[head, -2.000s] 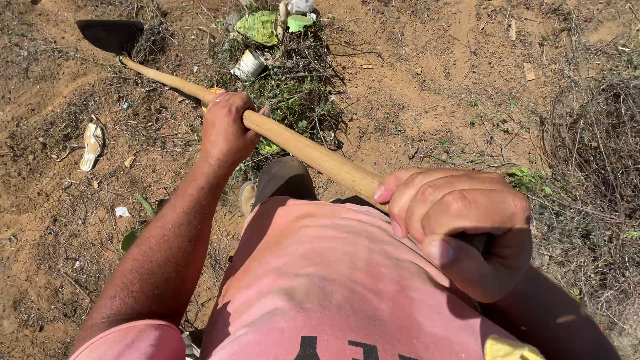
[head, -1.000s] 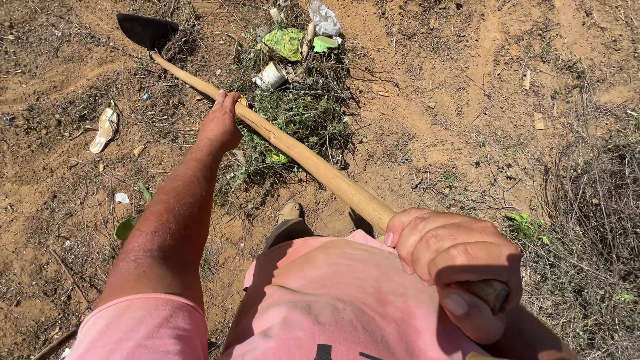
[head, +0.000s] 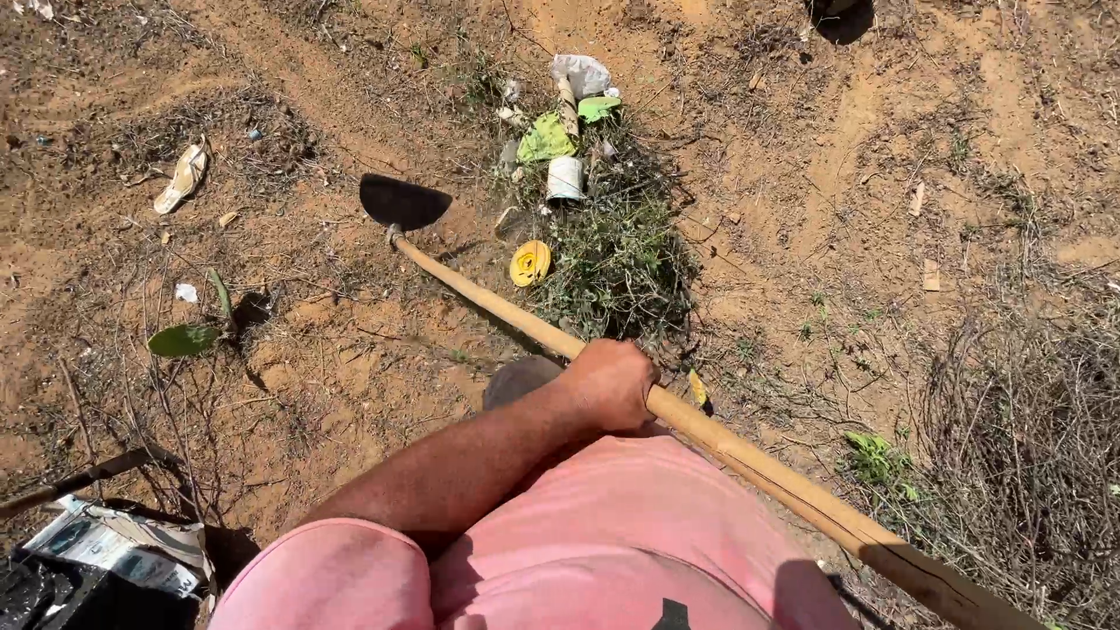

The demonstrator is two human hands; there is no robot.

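Observation:
My left hand [head: 611, 385] is closed around the middle of a hoe's long wooden handle [head: 744, 455], close in front of my pink shirt. The handle slants from the lower right up to the dark, half-round hoe blade [head: 402, 201], which is over the bare soil at upper left. Just right of the blade lie a yellow round plastic piece [head: 530, 263] and a heap of uprooted green weeds [head: 621, 262]. My right hand is out of the frame; the handle's end runs off the lower right edge.
Beyond the weeds lie a white can [head: 565, 178], green scraps [head: 544, 138] and a clear plastic bag [head: 581, 75]. A worn sandal [head: 184, 178] and a cactus pad [head: 183, 340] are at left. Dry brush [head: 1032, 437] stands at right, a torn carton [head: 122, 547] at lower left.
The hoe blade has come nearer to my body, beside the yellow piece. My left hand has drawn back toward my shirt. My right hand, earlier on the handle's end, has left the view.

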